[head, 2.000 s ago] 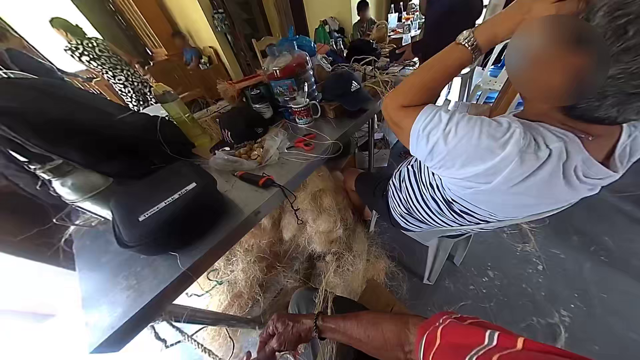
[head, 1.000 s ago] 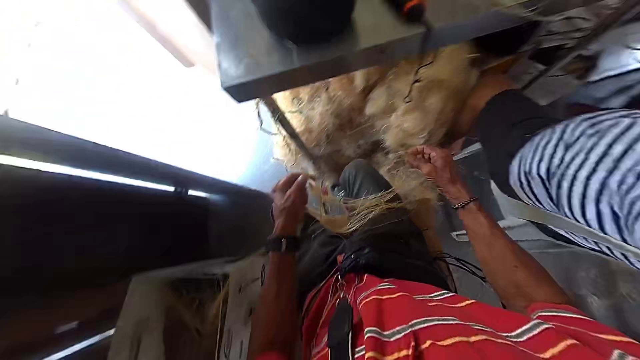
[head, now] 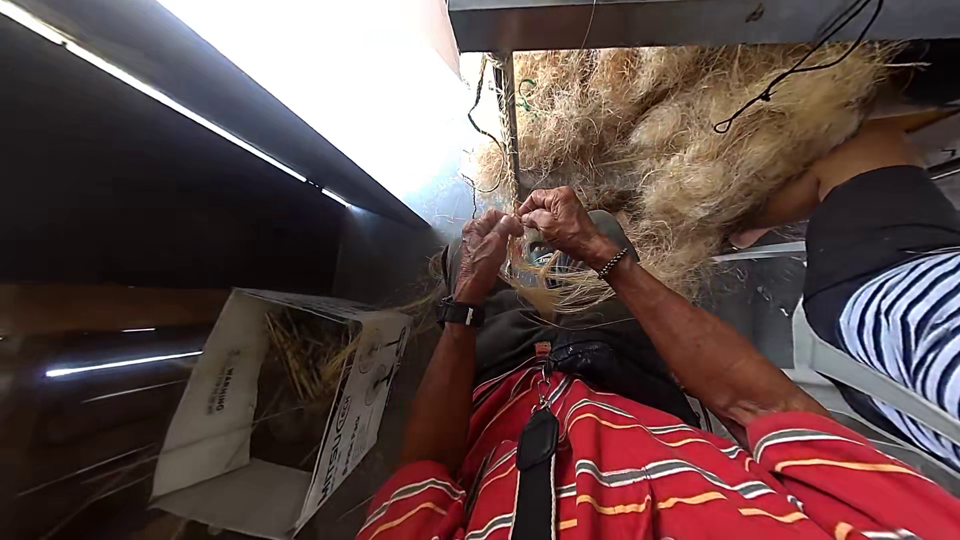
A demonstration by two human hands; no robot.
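Observation:
My left hand [head: 486, 247], with a black watch at its wrist, pinches a thin strand of pale plant fibre between thumb and fingers. Close against it, my right hand [head: 559, 219] grips the same strand with its fingertips. Above the hands a twisted fibre cord [head: 507, 142] runs up beside a metal table leg. Loose straw-coloured fibre ends [head: 559, 289] hang below the hands over my lap. Beyond lies a large heap of tangled fibre [head: 697, 142] under the table edge.
A metal table edge [head: 675, 24] crosses the top, with a black cord [head: 799, 71] hanging over it. An open cardboard box [head: 247, 480] holding dry stalks stands at lower left. At right sits a person in black shorts [head: 874, 225] on a light plastic chair [head: 806, 337].
The view has swung down from the table to my lap. My hands, apart one second ago, have come together on the fibre strand.

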